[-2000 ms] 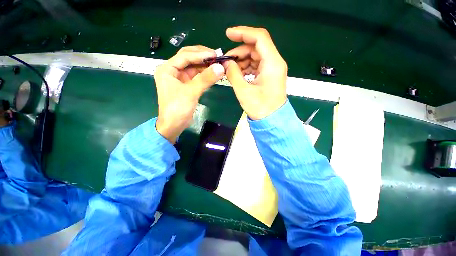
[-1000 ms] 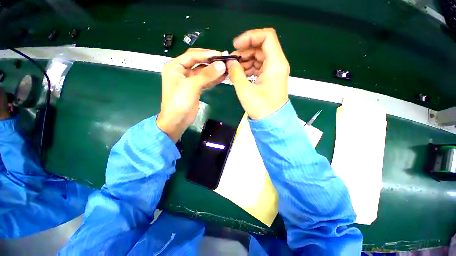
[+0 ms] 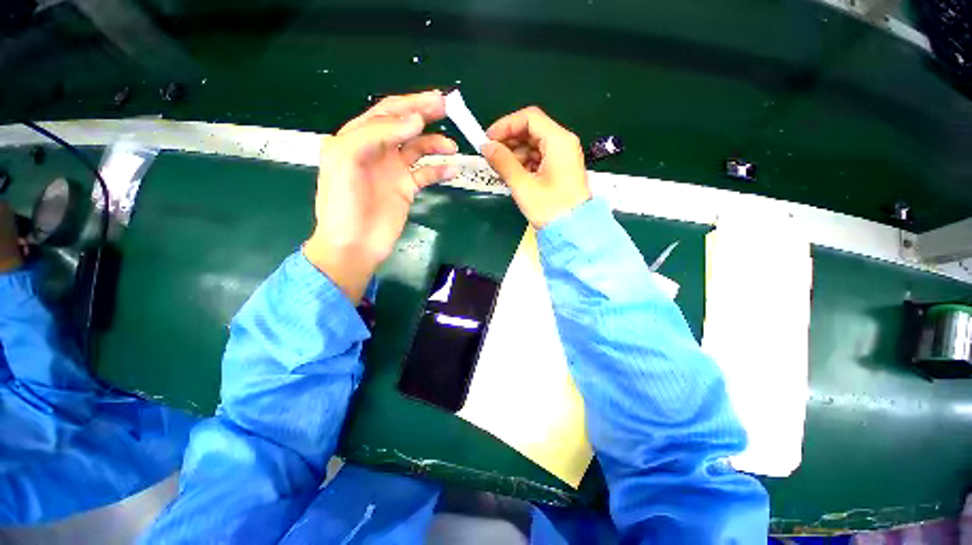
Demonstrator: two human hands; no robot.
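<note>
A narrow white strip (image 3: 466, 122) runs slantwise between my two hands above the rail. My left hand (image 3: 368, 181) has its index fingertip at the strip's upper end; its other fingers are spread. My right hand (image 3: 541, 165) pinches the strip's lower end between thumb and index finger. A small dark bit shows by the strip's upper end, but I cannot tell whether it is held. A small black unit (image 3: 605, 147) lies on the belt by the rail, just right of my right hand. Another black unit (image 3: 740, 169) lies further right.
A white rail (image 3: 661, 199) borders the green belt (image 3: 682, 75). On the bench are a smartphone (image 3: 449, 339), paper sheets (image 3: 522, 362) under my right forearm, a thin silvery tool (image 3: 665, 256), a long white sheet (image 3: 757, 351) and a reel (image 3: 946, 339). Another person's blue sleeve (image 3: 43, 362) is at left.
The dark item pinched between my hands is gone from there, and the white strip now spans them. My hands have moved apart. A black unit now shows beside my right hand.
</note>
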